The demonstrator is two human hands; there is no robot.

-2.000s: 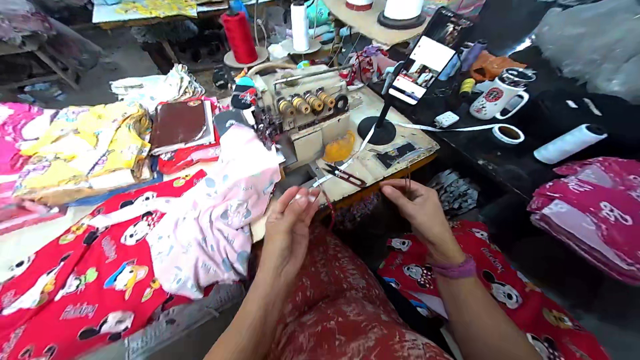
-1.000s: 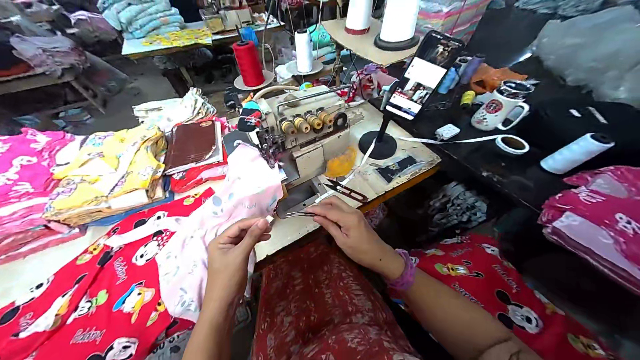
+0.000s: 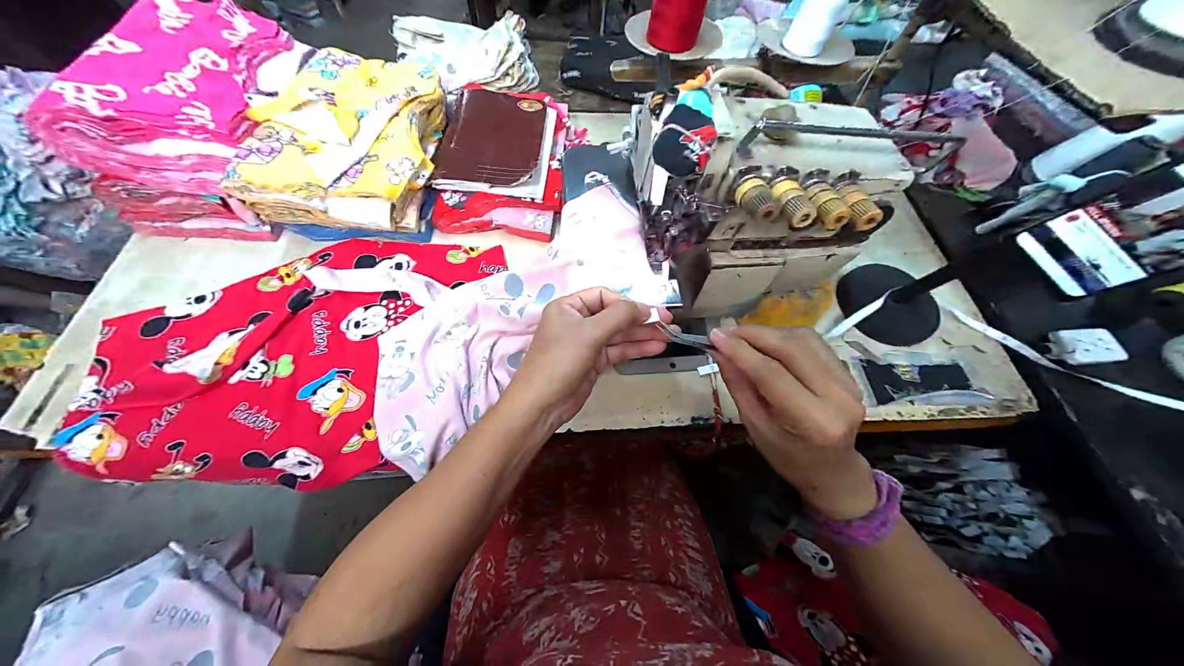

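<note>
Both hands meet just before the overlock sewing machine (image 3: pixel 786 231). My left hand (image 3: pixel 587 347) pinches a small white tag (image 3: pixel 654 316) between thumb and fingers. A metal tool (image 3: pixel 686 339), seemingly tweezers or thread snips, is gripped in my right hand (image 3: pixel 791 393), its tips at the tag. A second small white piece (image 3: pixel 708 369) hangs under the right fingertips, near a dark red cord (image 3: pixel 716 412). Beside the left hand, pale pink printed fabric (image 3: pixel 481 342) runs up to the machine's presser area, over red cartoon-print fabric (image 3: pixel 250 370).
Stacks of pink fabric (image 3: pixel 166 92) and yellow fabric (image 3: pixel 342 139) lie at the back left, beside a brown notebook (image 3: pixel 490 139). A black round stand base (image 3: pixel 888 303) with white tape (image 3: pixel 1017 351) is right of the machine. Thread cones, one red (image 3: pixel 675 23), stand behind.
My two hands have come together, with the tool now at the tag in the left fingers. The view has shifted down and to the left.
</note>
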